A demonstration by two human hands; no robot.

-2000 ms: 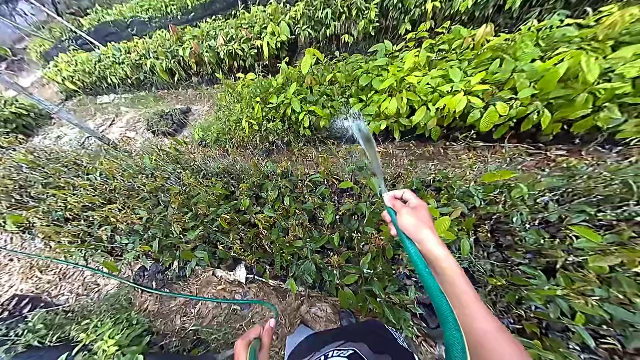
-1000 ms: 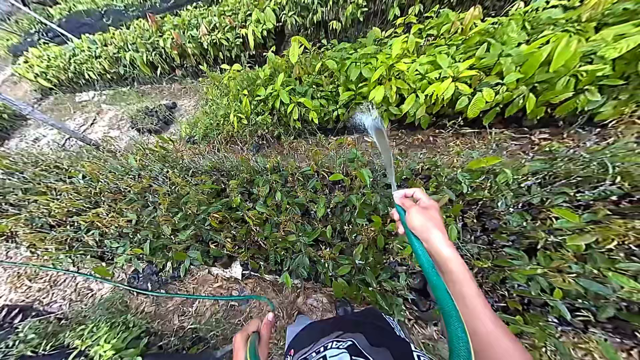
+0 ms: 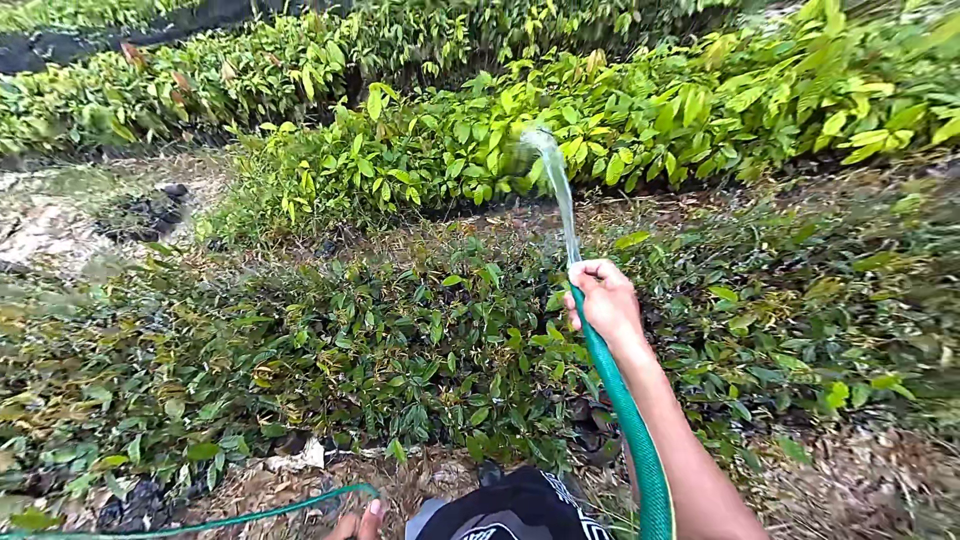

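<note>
My right hand [image 3: 604, 300] is closed round the end of a green garden hose [image 3: 630, 409], its thumb and fingers at the mouth. A stream of water [image 3: 559, 184] leaves the hose and arcs up and away toward the bright green seedlings [image 3: 630, 127]. The hose runs down along my right forearm to the bottom edge. My left hand [image 3: 360, 521] shows only in part at the bottom edge, beside another stretch of green hose [image 3: 255, 515]; its grip is mostly cut off by the frame.
A bed of darker seedlings [image 3: 337, 337] stretches across in front of me. Beyond a strip of leaf litter [image 3: 487, 221] stand brighter rows. Bare soil [image 3: 52, 225] lies at the left, black netting [image 3: 90, 45] at the upper left. Dry litter [image 3: 862, 480] covers the ground nearby.
The view has shifted, and my left hand has slipped mostly out of the bottom of it. Water keeps flowing from the hose in my right hand.
</note>
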